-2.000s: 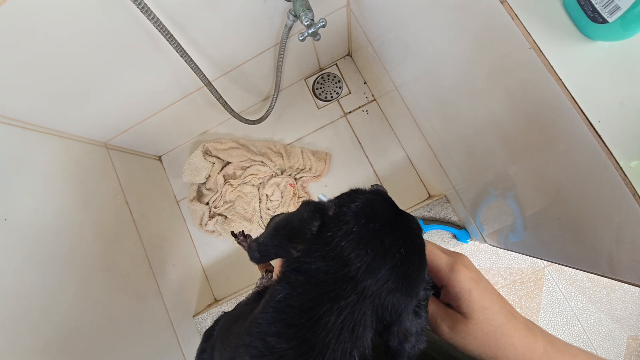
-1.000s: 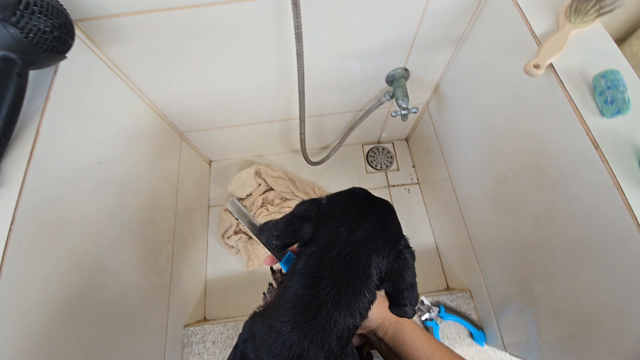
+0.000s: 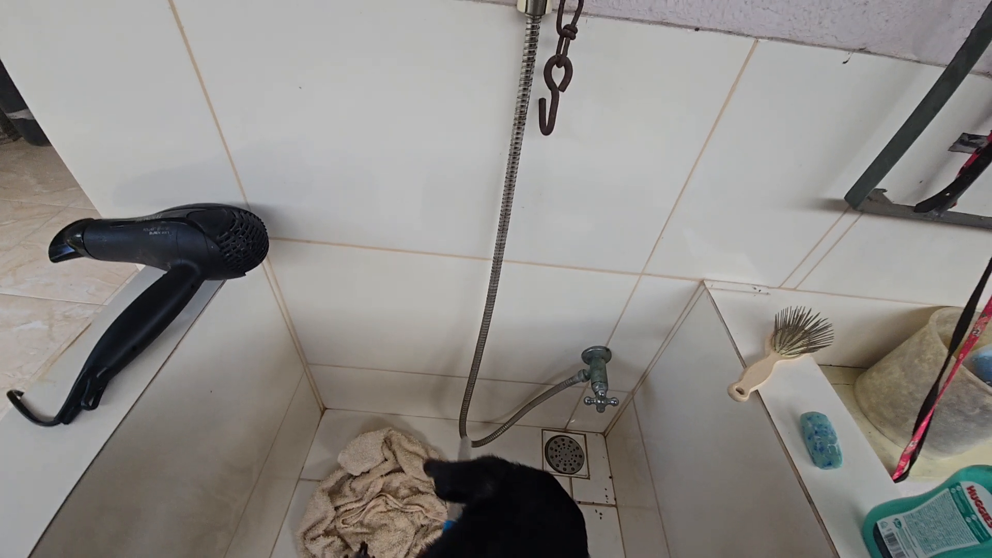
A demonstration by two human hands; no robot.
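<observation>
A black-furred animal, likely a dog (image 3: 511, 508), is at the bottom centre in the head view, cut off by the lower edge. Beside it a crumpled beige towel (image 3: 380, 492) lies on the tiled floor of the basin. A small bit of blue (image 3: 449, 525) shows between the towel and the black fur, with a pale strip above it; what they belong to is mostly hidden. Neither my left hand nor my right hand is visible, so what they hold cannot be seen.
A black hair dryer (image 3: 178, 248) rests on the left ledge. The right ledge holds a pin brush (image 3: 779, 353), a blue soap bar (image 3: 821, 440) and a green bottle (image 3: 930, 515). A metal hose (image 3: 504, 209), a rusty hook (image 3: 552, 93), a valve (image 3: 597, 376) and a floor drain (image 3: 565, 454) are ahead.
The view has tilted up strongly. A hand by the animal, seen in both earlier frames, is out of view, as are the blue-handled clippers.
</observation>
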